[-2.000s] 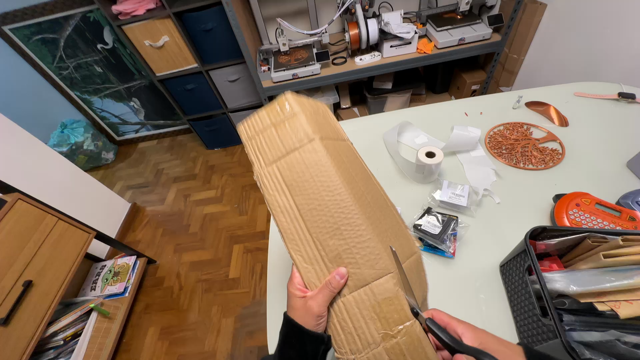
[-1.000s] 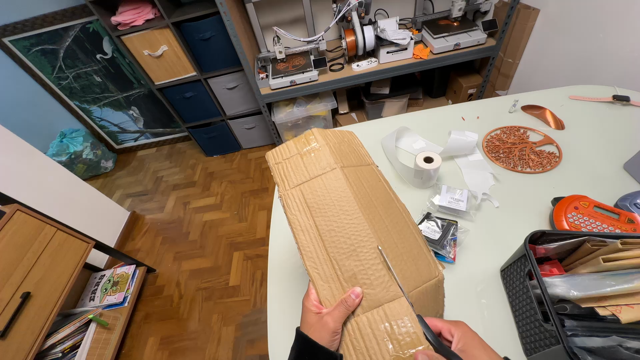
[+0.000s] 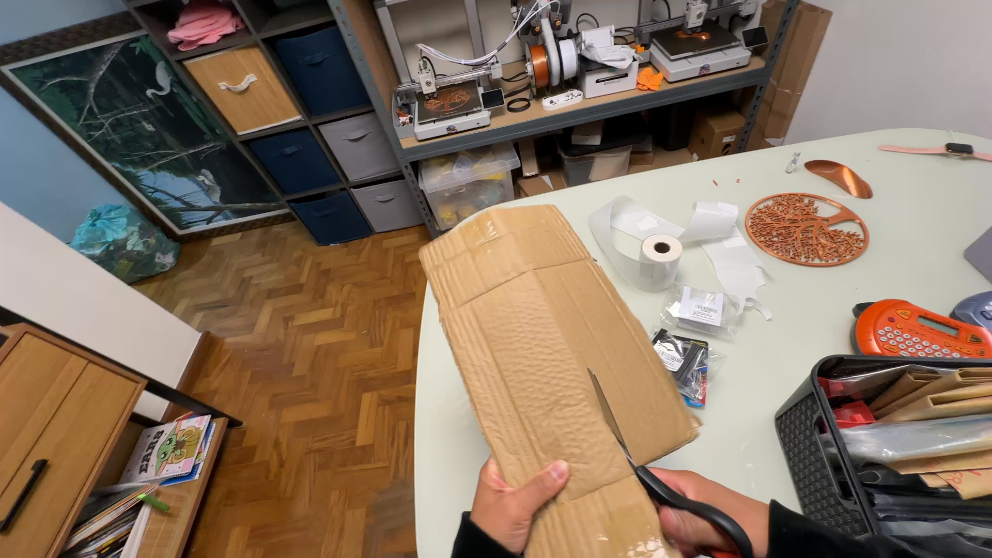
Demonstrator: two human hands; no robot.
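A long piece of creased corrugated cardboard point(image 3: 535, 333) with shiny tape at both ends slants over the near left part of the pale table. Its lower left edge is gripped by my left hand point(image 3: 519, 500), thumb on top. My right hand point(image 3: 709, 508) holds black-handled scissors point(image 3: 612, 418) at the cardboard's right side. One long blade lies over the cardboard's face, pointing up and left; the other blade is hidden beneath. Right of the cardboard lie a black item in clear packaging point(image 3: 682, 360) and a small clear bag with a white label point(image 3: 700, 306).
A label roll point(image 3: 661, 256) with loose backing strip and a copper-coloured tree disc point(image 3: 807, 230) lie on the table point(image 3: 775, 310). An orange label maker point(image 3: 914, 329) sits behind a black basket point(image 3: 806, 465) of envelopes. Beyond the table, 3D printers point(image 3: 453, 101) stand on a metal shelf.
Compared with two seconds ago, the cardboard's far end has come lower and the piece lies flatter over the table. Both hands have kept their hold on the cardboard and scissors.
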